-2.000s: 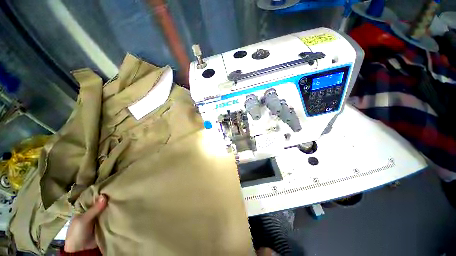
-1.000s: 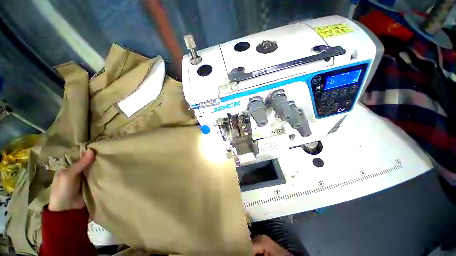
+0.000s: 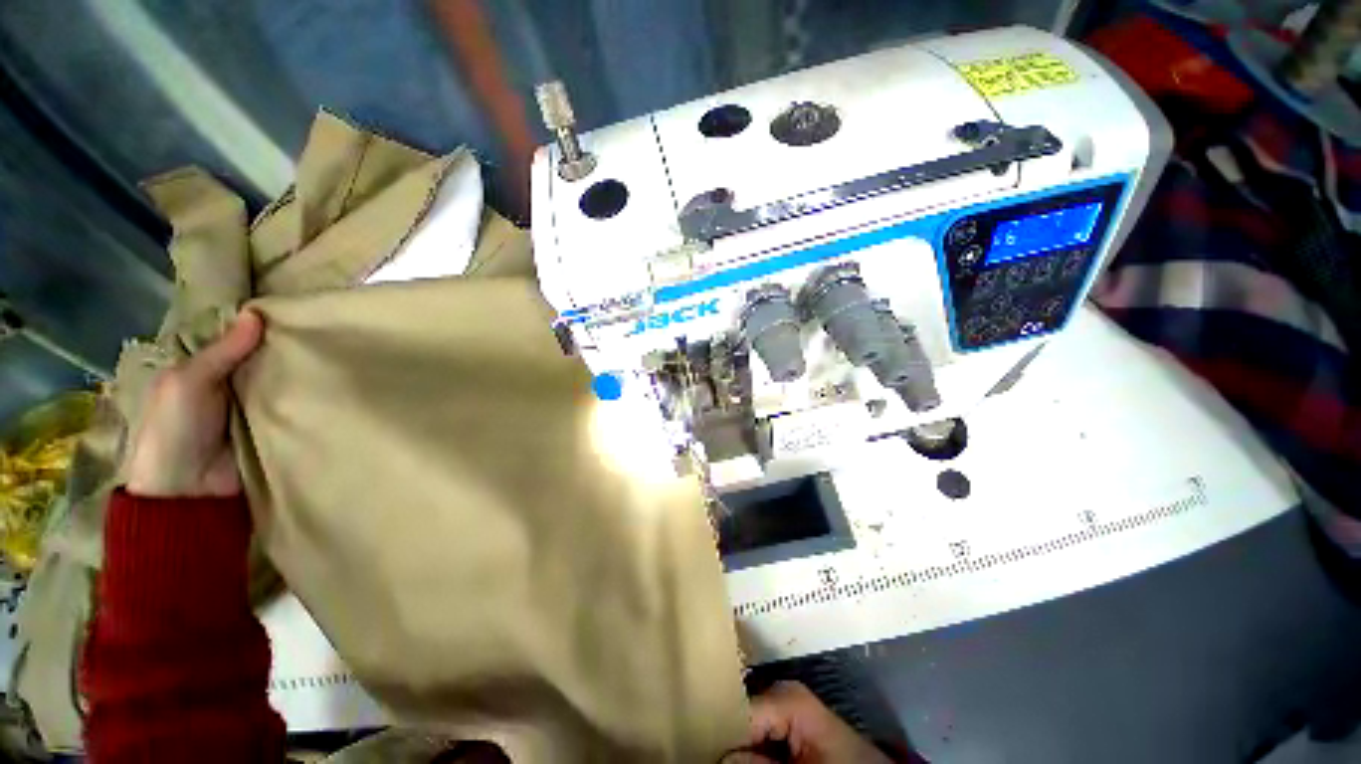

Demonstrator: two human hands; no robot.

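Note:
A khaki garment panel (image 3: 463, 478) lies across the left of the white overlock machine (image 3: 836, 194), its right edge running to the lit needle area (image 3: 694, 418). My left hand (image 3: 191, 403), in a red sleeve, grips the panel's upper left corner between thumb and fingers. My right hand (image 3: 806, 728), partly cut off by the bottom edge, holds the panel's lower right edge near the table's front edge. More khaki cloth (image 3: 351, 194) is heaped behind the panel, with a white piece (image 3: 436, 239) among it. The needle tip and presser foot are not clear in the glare.
The white table (image 3: 1045, 523) has a ruler along its front and a dark rectangular opening (image 3: 776, 520) before the machine. Plaid cloth (image 3: 1224, 284) is piled at right. A yellow bag-like thing (image 3: 38, 478) is at far left. A grey partition (image 3: 358, 60) stands behind.
My left hand has moved up and slightly left with the panel's corner, spreading the panel over the heap. My right hand has come more into view at the bottom. The camera view has shifted slightly.

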